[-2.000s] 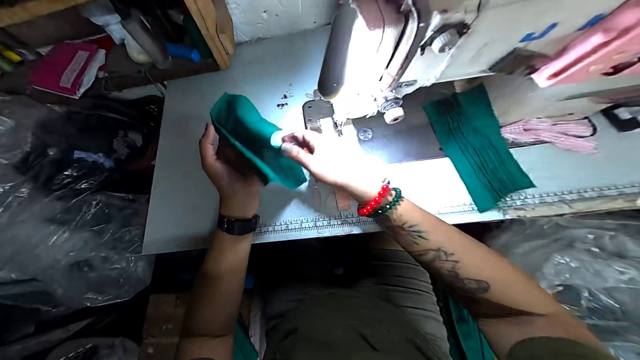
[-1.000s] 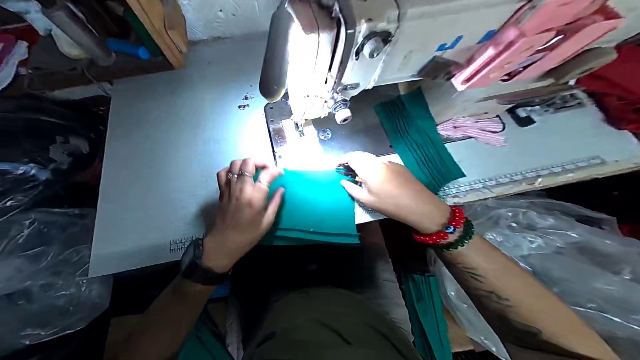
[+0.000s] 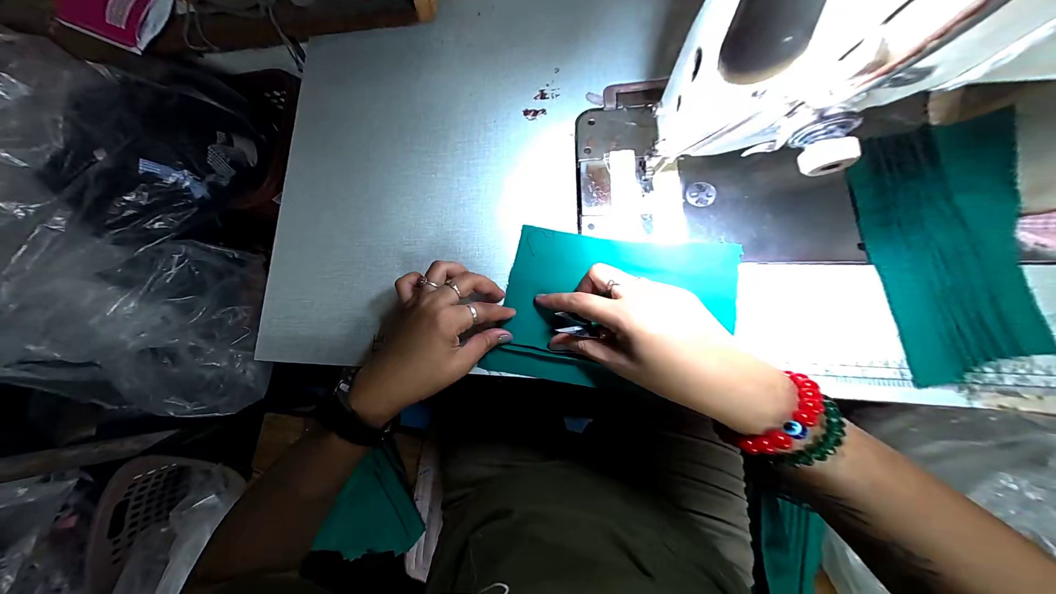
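Observation:
A green fabric piece (image 3: 544,272) with a fold or seam along its near side lies flat at the table's front edge, before the sewing machine (image 3: 742,91). My left hand (image 3: 450,330), wearing rings, rests at the cloth's left edge with its fingertips touching it. Over the cloth is my right hand (image 3: 652,330), closed around small thread snips (image 3: 577,326) whose metal tips show between thumb and index finger. Behind the cloth are the machine's presser foot and needle area (image 3: 648,177), brightly lit.
A pleated green fabric piece (image 3: 949,247) lies right of the machine head. Clear plastic bags (image 3: 124,322) and a perforated basket (image 3: 124,503) stand left of the table (image 3: 379,165). More green cloth (image 3: 371,503) hangs by my lap. A measuring tape runs along the front edge.
Two seconds ago both hands held the green cloth up off the table; now it lies flat. Since one second ago, my right hand has moved from its right edge onto the cloth.

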